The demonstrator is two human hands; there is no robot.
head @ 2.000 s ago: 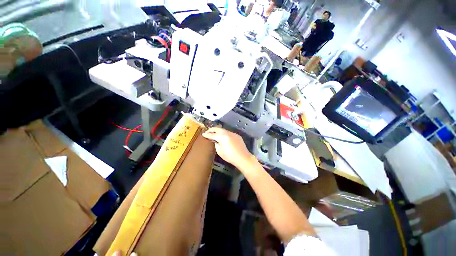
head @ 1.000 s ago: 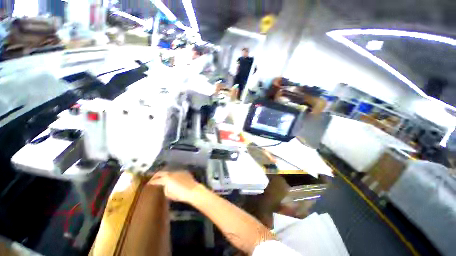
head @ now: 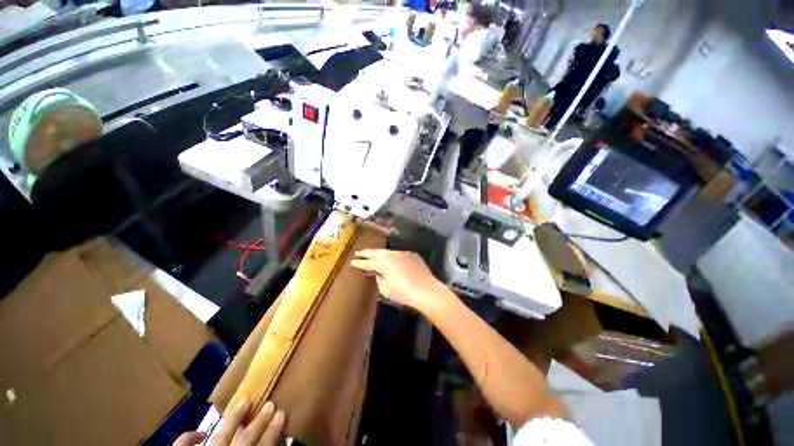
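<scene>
A yellow-orange template strip (head: 292, 305) with black handwriting runs from the lower left up to the white sewing machine head (head: 370, 152). A brown panel (head: 329, 357) lies under and beside it. My right hand (head: 396, 277) rests on the panel's upper right part, a little below the machine head, fingers stretched and holding nothing. My left hand (head: 248, 427), cut off by the bottom edge, has its fingertips on the near end of the strip and panel; its thumb side is partly hidden, so I cannot tell a grip. The needle area is too small to make out.
Brown panels (head: 87, 366) lie stacked at the left with a white scrap (head: 131, 309) on top. A control screen (head: 622, 185) stands at the right. White paper sheets (head: 609, 409) lie lower right. A green fan (head: 54, 131) is at the far left. A person (head: 592, 70) is in the background.
The view swung right, then back. My right hand has drawn back slightly from the machine head, down the panel. More of my left hand's fingers now show on the strip's near end.
</scene>
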